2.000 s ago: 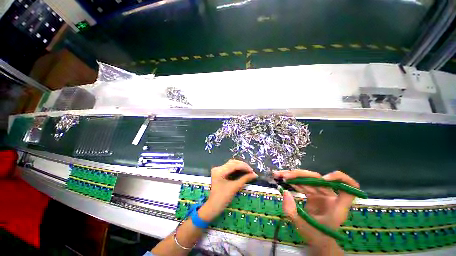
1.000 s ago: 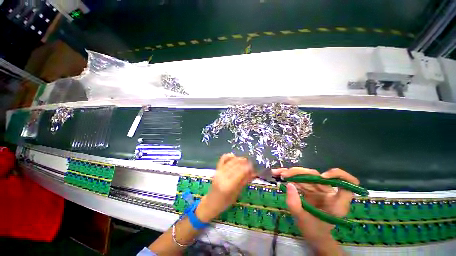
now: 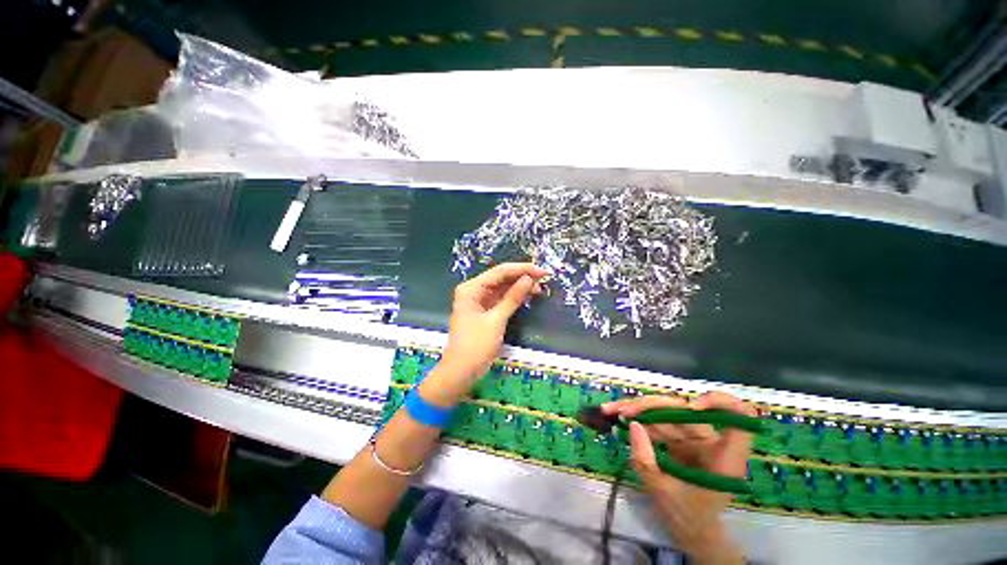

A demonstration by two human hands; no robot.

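Observation:
My left hand (image 3: 484, 317), with a blue strap (image 3: 430, 407) at the wrist, is at the near left edge of the heap of small metal parts (image 3: 618, 248). Its thumb and index finger pinch a small silver part (image 3: 540, 280). My right hand (image 3: 690, 458) holds green-handled pliers (image 3: 707, 418) over the circuit board panels (image 3: 530, 434). The plier jaws are dark and blurred, and I cannot tell whether they hold anything. A dark cord hangs below them.
A lined rack (image 3: 351, 237), a white stick (image 3: 289, 224) and a clear tray (image 3: 188, 226) lie on the green belt at left. A plastic bag (image 3: 226, 105) lies behind. A person's red clothing (image 3: 50, 381) is at far left. White equipment (image 3: 889, 127) stands at back right.
My left hand has moved away from the pliers, up to the heap, and now pinches a small part. My right hand still holds the pliers, slightly lower. The whole view has shifted.

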